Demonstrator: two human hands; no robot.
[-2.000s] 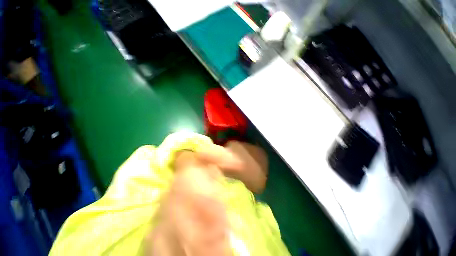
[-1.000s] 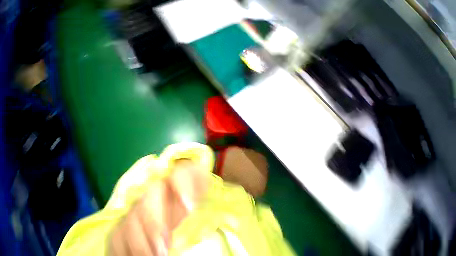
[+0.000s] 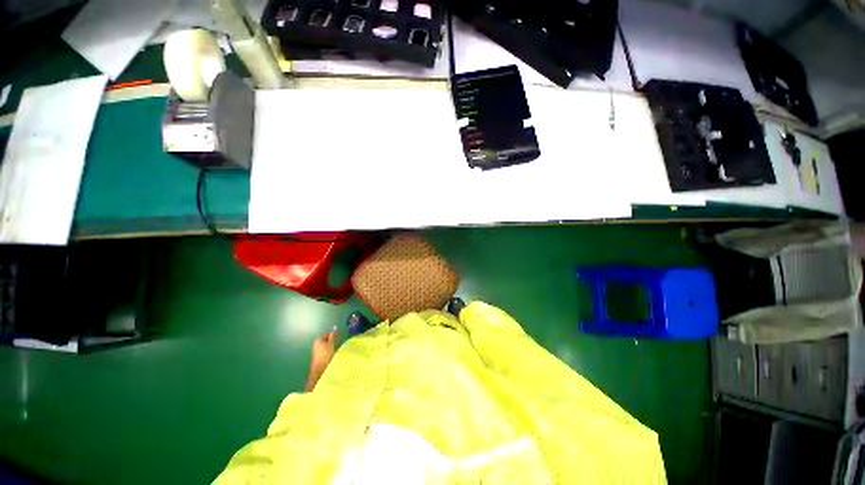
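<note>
A black tablet [image 3: 498, 116] lies on the white bench sheet [image 3: 351, 161] in front of me, its dark screen showing rows of small coloured text. Small white tape tabs show at its left and right edges. My left hand [image 3: 323, 355] hangs low beside my yellow smock, below the bench and away from the tablet. It is small and partly hidden by the sleeve, and its grip is unclear. My right hand is not in view.
A grey tape dispenser [image 3: 213, 118] with a cream roll and a cord stands left. Black trays [image 3: 356, 28] line the back; another [image 3: 711, 137] lies right. Below are a red stool [image 3: 289, 260], a brown woven seat [image 3: 403, 277] and a blue stool [image 3: 650, 301].
The view has turned to face the bench squarely. The hands that were blurred together before my chest are apart; the left is down at my side, the right out of view.
</note>
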